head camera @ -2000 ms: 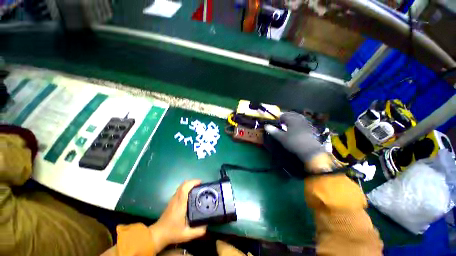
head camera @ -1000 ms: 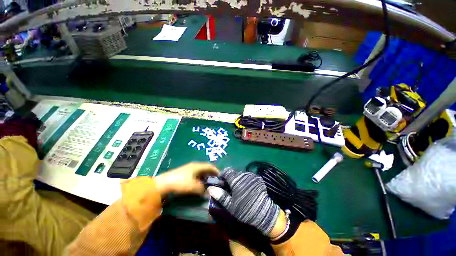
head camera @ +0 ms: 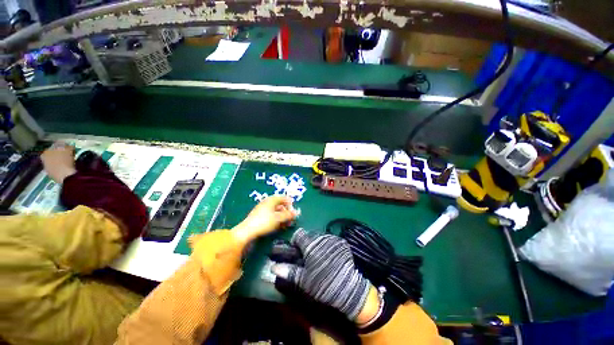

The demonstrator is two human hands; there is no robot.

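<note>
My right hand [head camera: 330, 273], in a grey striped knitted glove, is closed on the black socket block [head camera: 286, 253], mostly hidden under its fingers, near the bench's front edge. My bare left hand [head camera: 270, 214] is at the lower edge of the pile of tiny white clips [head camera: 286, 183]. A small pale piece seems to be at its fingertips, too small to tell clearly. A bundle of black cable [head camera: 380, 253] lies right of my gloved hand. The white cylindrical hand tool [head camera: 437, 226] lies on the bench further right.
Behind lie a brown power strip [head camera: 370, 189], a white power strip [head camera: 421, 174] and a cream block [head camera: 353, 151]. At right are a yellow-and-black taped fixture [head camera: 486, 186], a thin rod and a plastic bag [head camera: 575, 236]. Another person's arm [head camera: 101, 192] reaches over the printed sheet [head camera: 219, 176] at left.
My left hand has left the socket block and moved up to the clips. My gloved hand stays on the block. The other person's arm has reached in over the printed sheet.
</note>
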